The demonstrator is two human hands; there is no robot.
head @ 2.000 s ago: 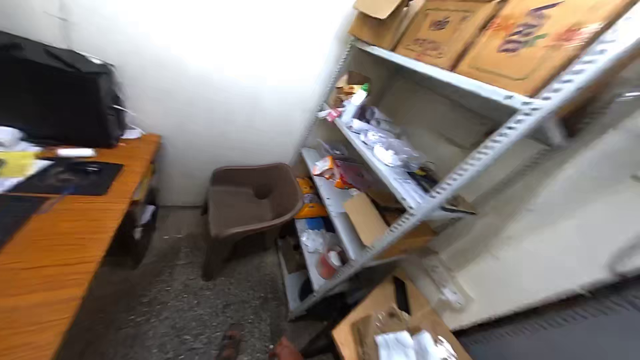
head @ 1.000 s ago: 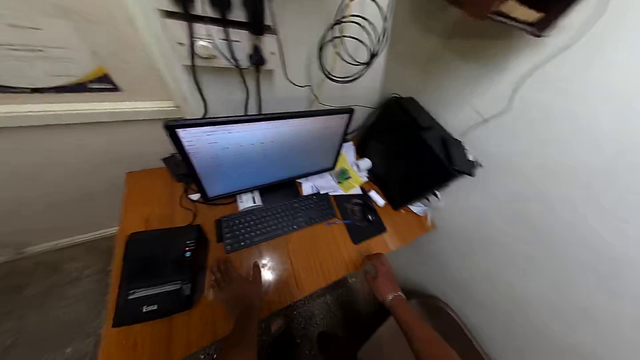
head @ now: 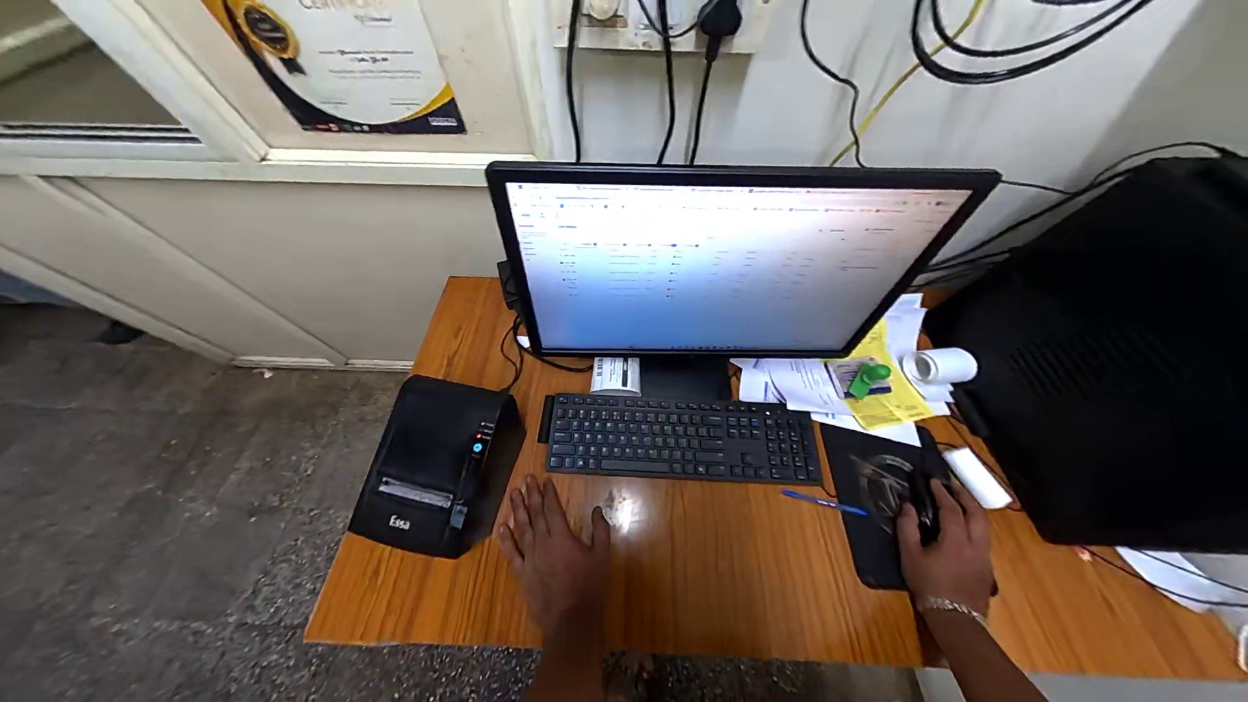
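My left hand (head: 558, 556) rests flat on the wooden desk, fingers apart, between a black Essa label or receipt printer (head: 434, 468) and the black keyboard (head: 682, 438). My right hand (head: 946, 551), with a bracelet at its wrist, lies over a black computer mouse (head: 924, 502) at the right side of a dark mouse pad (head: 870, 546). A blue pen (head: 824, 502) lies partly on the pad's left edge. Behind the keyboard stands a lit monitor (head: 712, 268) showing a page with rows of small text.
Papers (head: 795, 382), a green object (head: 868, 378) and a white roll (head: 944, 366) lie right of the monitor stand. A white cylinder (head: 977, 478) lies beside the mouse. A large black covered object (head: 1141, 361) occupies the right side. Black cables (head: 668, 97) hang from a wall socket panel.
The view has swung from the shelves and chair to the desk. Since one second ago, my right hand has moved from the desk's front edge onto the mouse; my left hand remains on the desk.
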